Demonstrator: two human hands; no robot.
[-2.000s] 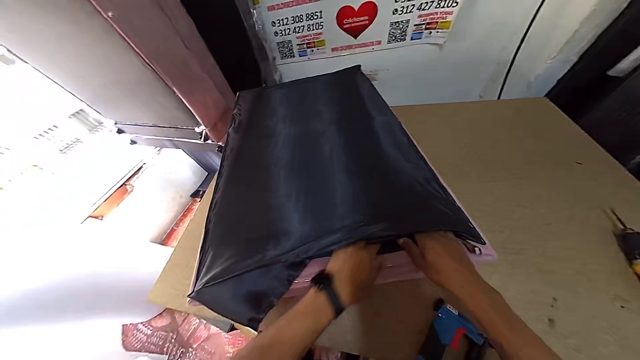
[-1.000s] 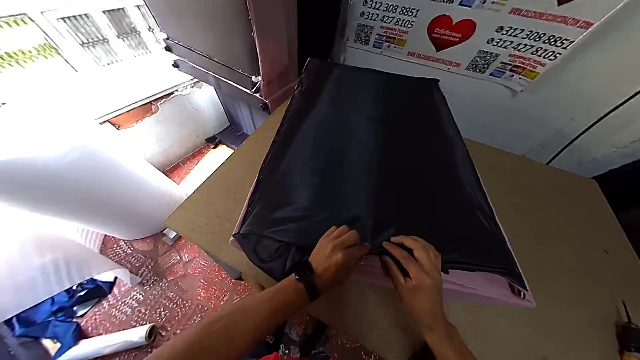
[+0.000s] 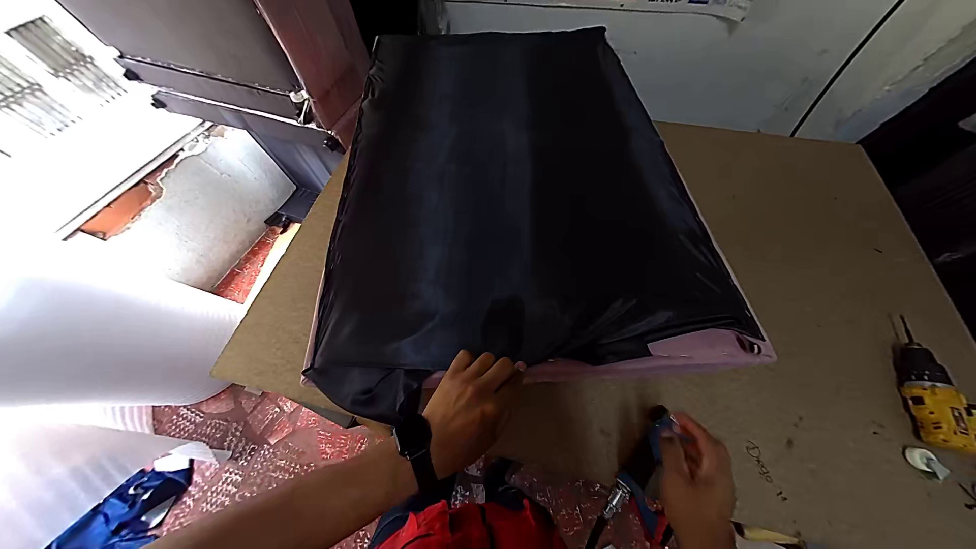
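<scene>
A large flat panel covered in black fabric lies on the wooden tabletop, with pink material showing along its near edge. My left hand, a dark watch on its wrist, grips the black fabric at the middle of that near edge. Below and to the right, my right hand is closed around a blue tool, probably an air stapler, whose body is partly hidden and blurred. A metal hose fitting joins a black hose beneath it.
A yellow and black cordless drill lies at the tabletop's right side, near a small round white object. White foam sheeting stands at the left. Blue fabric lies on the red patterned floor. A light wall is behind.
My right hand has left the black fabric, moved down to the right and taken hold of the blue tool. My left hand still holds the fabric edge. The view has shifted.
</scene>
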